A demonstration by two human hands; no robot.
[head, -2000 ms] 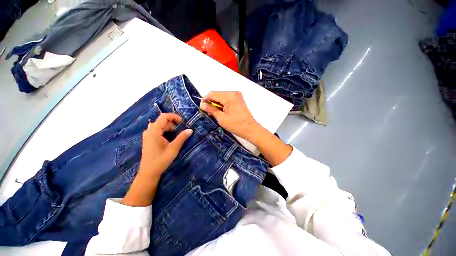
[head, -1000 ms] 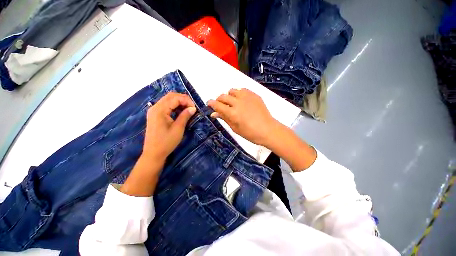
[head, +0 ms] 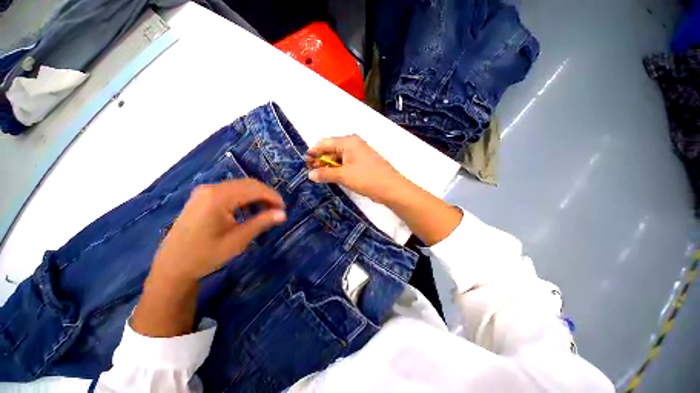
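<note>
Blue denim jeans [head: 261, 322] lie across the white table, the waistband [head: 387, 253] running from upper middle to lower right. My right hand [head: 345, 165] is at the waistband's upper edge, closed around yellow thread snips [head: 330, 160]; most of the tool is hidden in the fingers. My left hand [head: 219, 226] is above the jeans, slightly blurred, thumb and fingers apart, with nothing visible in it. A white patch [head: 354, 281] shows at the pocket opening near the waistband.
The white tabletop [head: 184, 92] has an edge running down to the right. Beyond it are a red-orange item [head: 326, 61] and heaped jeans [head: 453, 69]. Grey garments [head: 69, 38] lie at upper left. Yellow-black tape [head: 668, 338] marks the grey floor.
My left hand has moved off the waistband, down and left, and its fingers have parted. My right hand shifted slightly left; the yellow snips, hidden a second ago, show again.
</note>
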